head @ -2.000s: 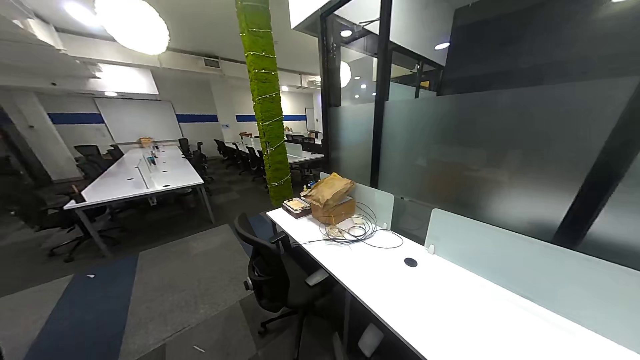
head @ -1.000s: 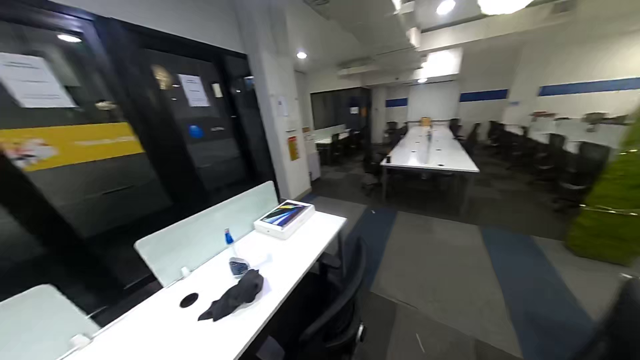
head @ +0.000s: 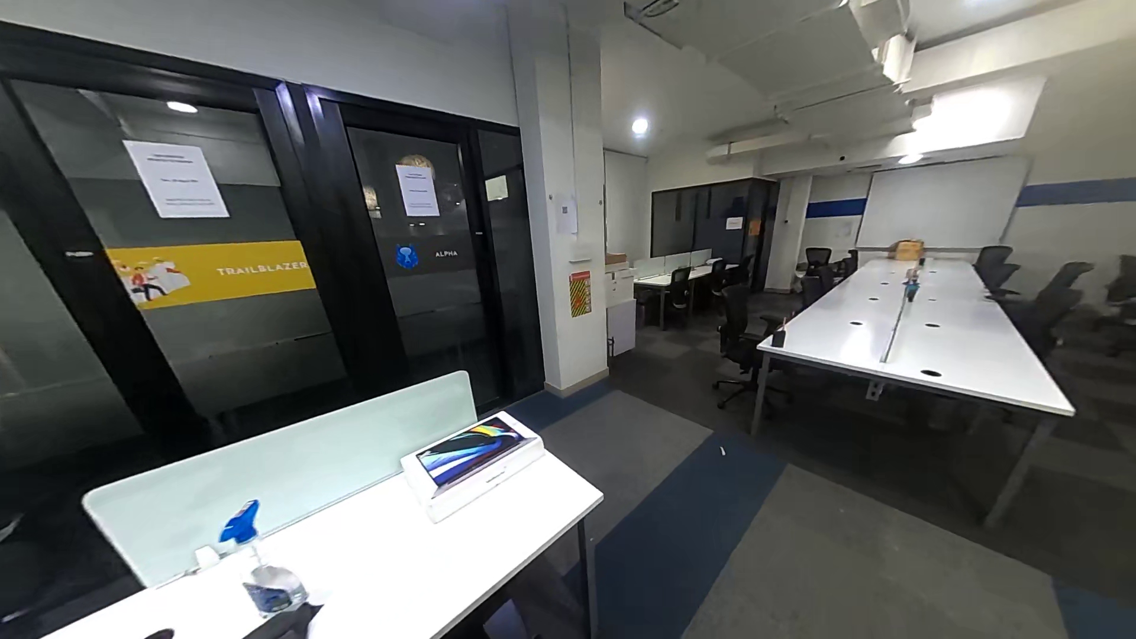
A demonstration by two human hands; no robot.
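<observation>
Neither my left hand nor my right hand shows in the head view. On the near white desk [head: 382, 568], a clear spray bottle with a blue trigger head [head: 264, 568] stands at the lower left. A black cloth-like item [head: 282, 623] lies just in front of it, cut off by the bottom edge of the view. A white laptop box with a colourful picture on its lid [head: 475, 461] rests at the desk's far end, beside the frosted divider panel [head: 293, 466].
Black-framed glass doors [head: 413, 257] stand beyond the divider, left of a white pillar [head: 572, 204]. At right is a long white table [head: 976, 342] with black office chairs [head: 735, 333] along it and a cardboard box [head: 907, 250] at its far end. Grey and blue carpet lies between.
The view has swung far left, from the desk with the box and coiled cables to the desk end with the spray bottle. From one second ago, it has come nearer to the laptop box.
</observation>
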